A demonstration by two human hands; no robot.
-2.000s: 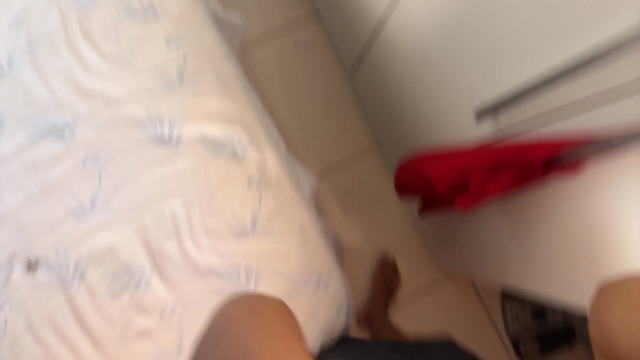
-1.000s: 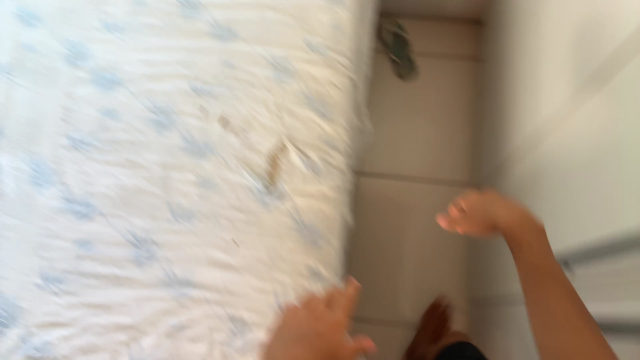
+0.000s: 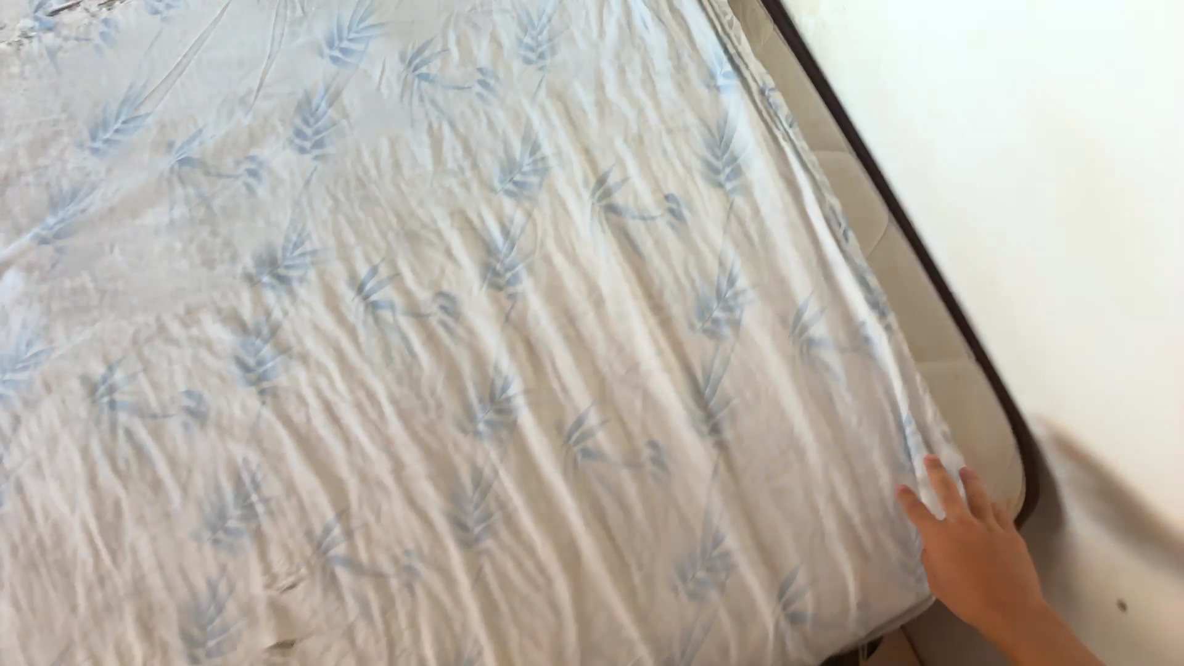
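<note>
A white fitted sheet (image 3: 592, 351) with blue leaf prints covers most of a mattress and is wrinkled all over. Along the far right side its gathered edge stops short, and a strip of bare quilted mattress (image 3: 962, 398) with dark brown piping shows. My right hand (image 3: 980, 546) lies palm down at the mattress corner, fingers spread over the sheet's edge and the bare strip; it does not visibly grip the cloth. My left hand is out of view.
A white wall (image 3: 1045, 213) runs close along the mattress's right side. Below the corner, a bit of floor and a dark object show at the bottom edge.
The view has swung from the floor gap beside the bed to a mattress corner at the wall. My right hand, over the floor before, is now on that corner; my left hand has left the view.
</note>
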